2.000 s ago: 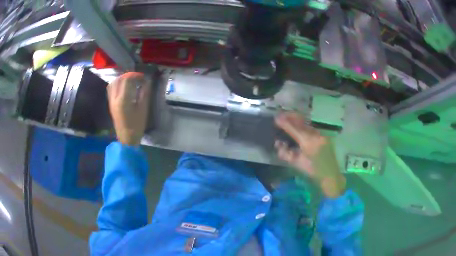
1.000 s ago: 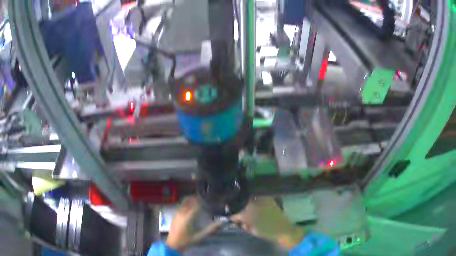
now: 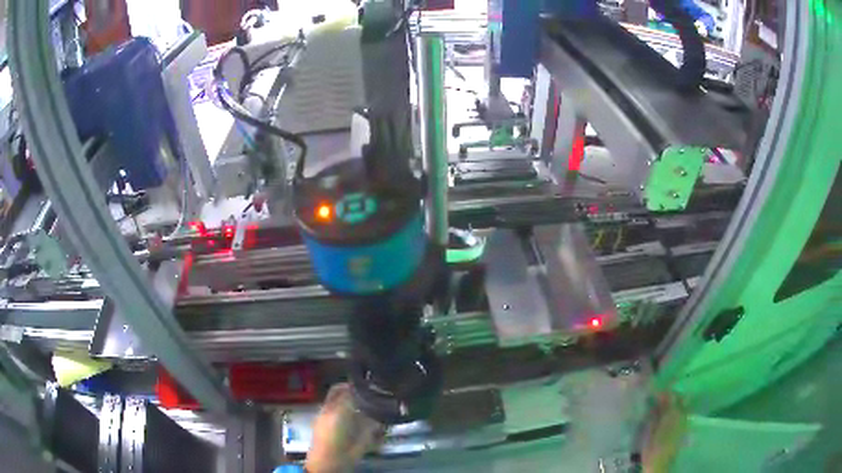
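Observation:
The upright black microscope with a blue band (image 3: 365, 259) stands in the middle, its orange light lit. Its black lens end (image 3: 397, 395) hangs over the silver work fixture (image 3: 452, 434). My left hand (image 3: 338, 436) is at the lower edge, just left of the lens end and partly hidden by it; its fingertips do not show. My right hand (image 3: 663, 432) is blurred and green-lit, over the right end of the base plate (image 3: 595, 406), apart from the fixture. Whether either hand holds a part cannot be seen.
Conveyor rails (image 3: 268, 340) run behind the plate. A red tray (image 3: 272, 382) lies behind left, and black bins (image 3: 83, 425) stand far left. Paired silver plates (image 3: 545, 282) with a red light are behind right. Grey frame posts (image 3: 102, 212) bend up both sides.
My right hand has moved from beside the lens to the right end of the plate. My left hand stays by the lens. The view has tilted up from the bench and my coat.

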